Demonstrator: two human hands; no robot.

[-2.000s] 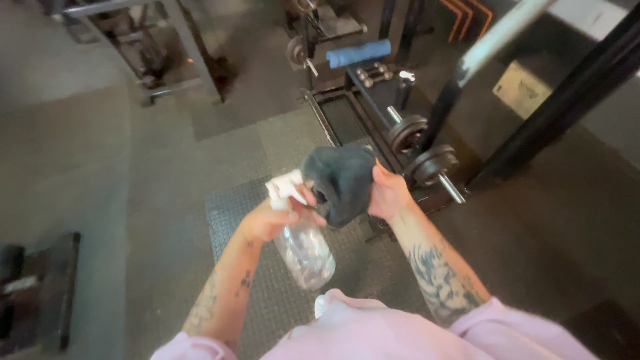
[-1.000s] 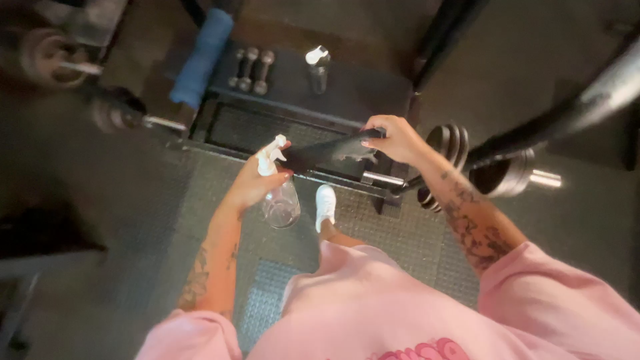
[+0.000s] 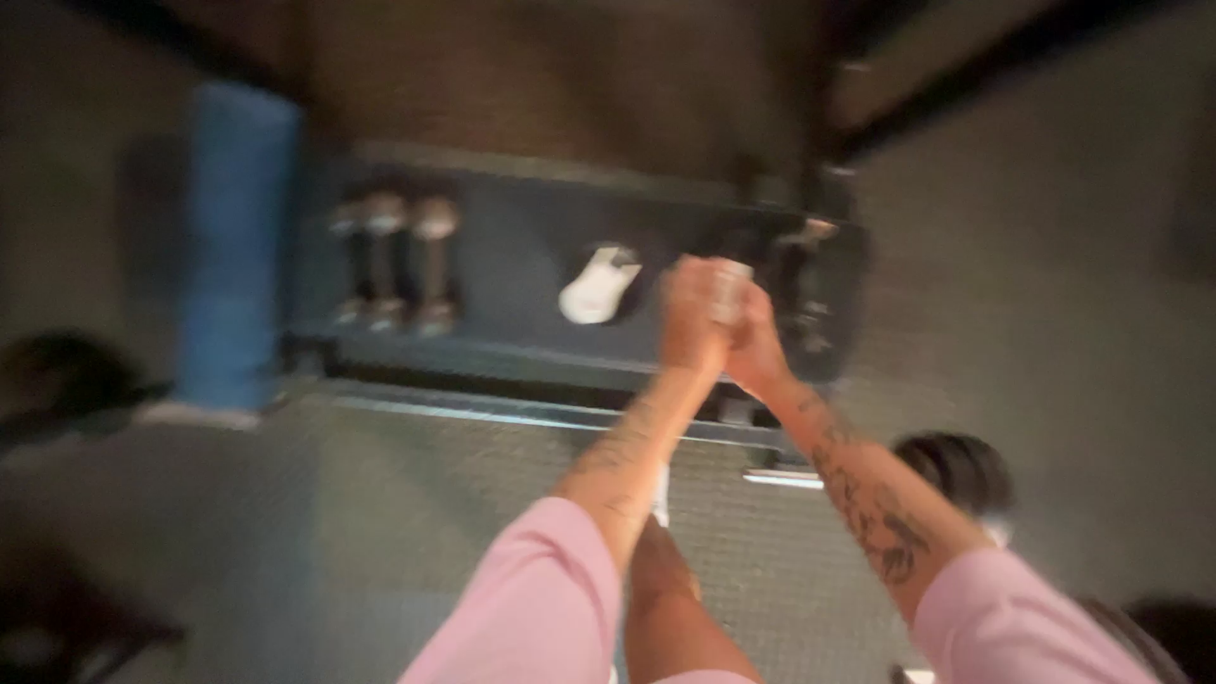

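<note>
Blur softens the whole view. My left hand (image 3: 692,309) and my right hand (image 3: 758,347) are close together over the right part of a dark padded bench (image 3: 513,275). A whitish spray bottle head (image 3: 731,290) shows between them, with my left hand's fingers closed at it; the rest of the bottle is hidden. What my right hand's fingers hold cannot be made out, and the dark cloth cannot be told apart from the dark bench. Left of my hands, a bottle with a bright white top (image 3: 598,285) is on the bench.
Several small dumbbells (image 3: 385,261) lie on the bench's left part. A blue foam pad (image 3: 237,252) is at its left end. Weight plates (image 3: 955,480) are at the lower right, near a metal bar end (image 3: 784,478). Dark frame posts (image 3: 950,85) cross the upper right.
My hands have come together and reached out over the bench. A second ago they were apart, with the spray bottle in the left and the dark cloth stretched between them. The view has moved toward the bench.
</note>
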